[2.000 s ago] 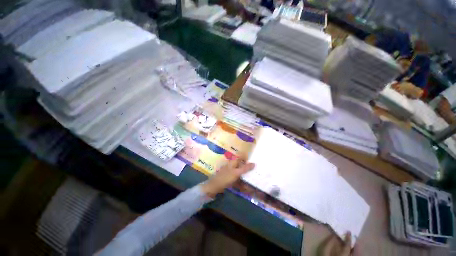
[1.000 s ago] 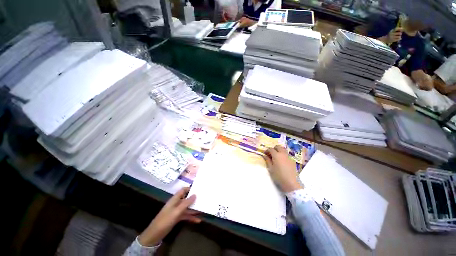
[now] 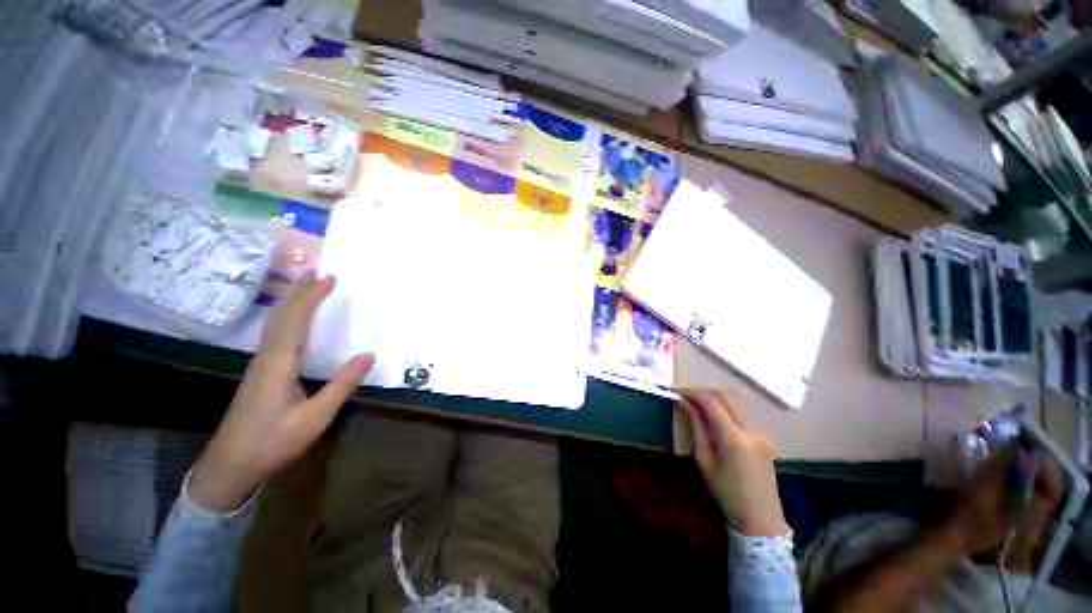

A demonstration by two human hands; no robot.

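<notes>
A white panel point(image 3: 467, 287) lies flat on the colourful poster point(image 3: 515, 162) in front of me, with a small dark mark near its front edge. My left hand point(image 3: 281, 389) is at the panel's left front corner, fingers and thumb spread, touching its edge. My right hand point(image 3: 730, 461) is at the bench's front edge, right of the panel. Its fingertips pinch the end of a thin white strip point(image 3: 635, 383), which reaches left towards the panel's front right corner. A second white panel point(image 3: 733, 293) lies angled at the right.
Small white parts point(image 3: 198, 258) lie in clear plastic at the left, with more white pieces point(image 3: 323, 150) behind. White strips point(image 3: 443, 96) lie at the back. Panel stacks point(image 3: 778, 96) stand behind, framed units point(image 3: 958, 305) at right. A neighbour's hand point(image 3: 1012, 491) is at lower right.
The view has tilted down. My right hand has moved from the panel's back edge to the bench's front edge. My left thumb and fingers have spread at the panel's left front corner.
</notes>
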